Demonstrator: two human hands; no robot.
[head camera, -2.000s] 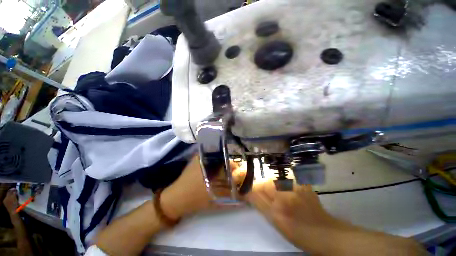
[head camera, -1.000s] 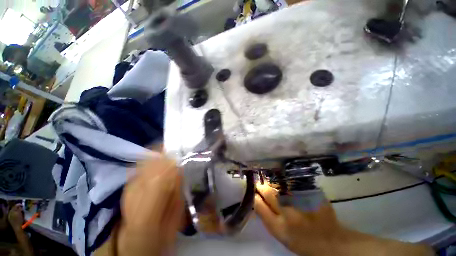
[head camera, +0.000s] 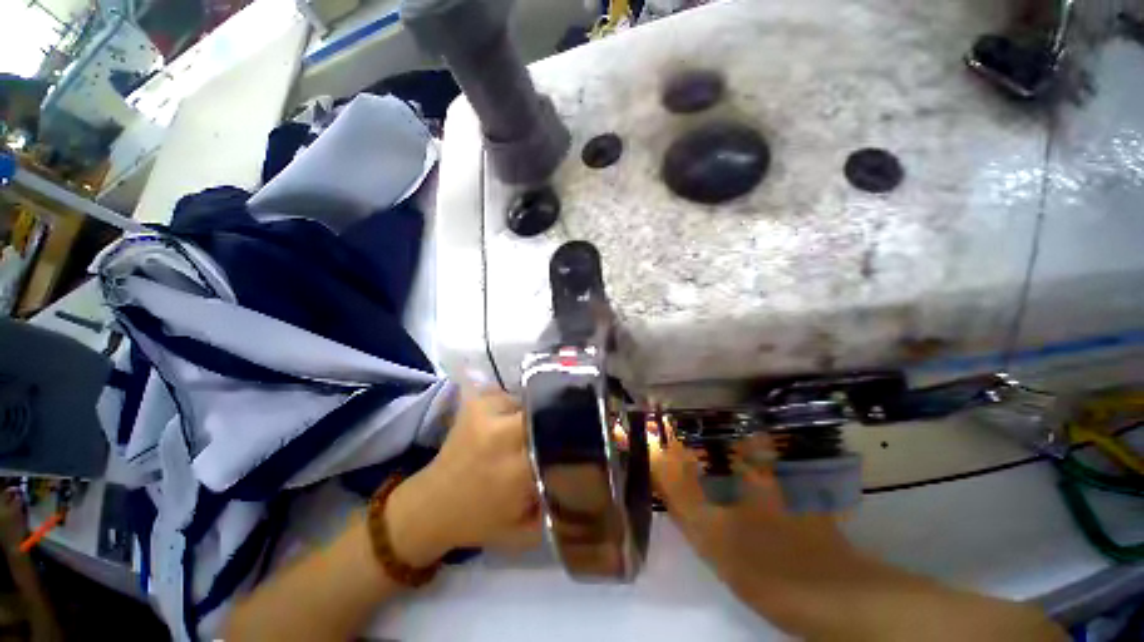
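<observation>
A navy and pale grey-white garment (head camera: 270, 364) lies heaped left of the white sewing machine head (head camera: 803, 238). My left hand (head camera: 483, 464), with a brown band at the wrist, is closed on the garment's gathered edge beside the machine head; its fingertips are partly behind the chrome take-up lever guard (head camera: 580, 470). My right hand (head camera: 740, 514) lies at the lit needle area, fingers partly under the thread tension assembly (head camera: 784, 439). The needle, presser foot and whatever lies under my right fingers are hidden, so its grip cannot be told.
Snips with yellow and green handles (head camera: 1099, 454) lie right of the machine. A grey post (head camera: 496, 94) rises at the machine head's left end. A dark grey machine part (head camera: 50, 395) stands at the left edge. Part of another person's arm shows at the lower left.
My left hand, raised and blurred beside the machine head one second ago, is now lower and gathers the garment edge. My right hand stays near the needle. The camera view has shifted slightly.
</observation>
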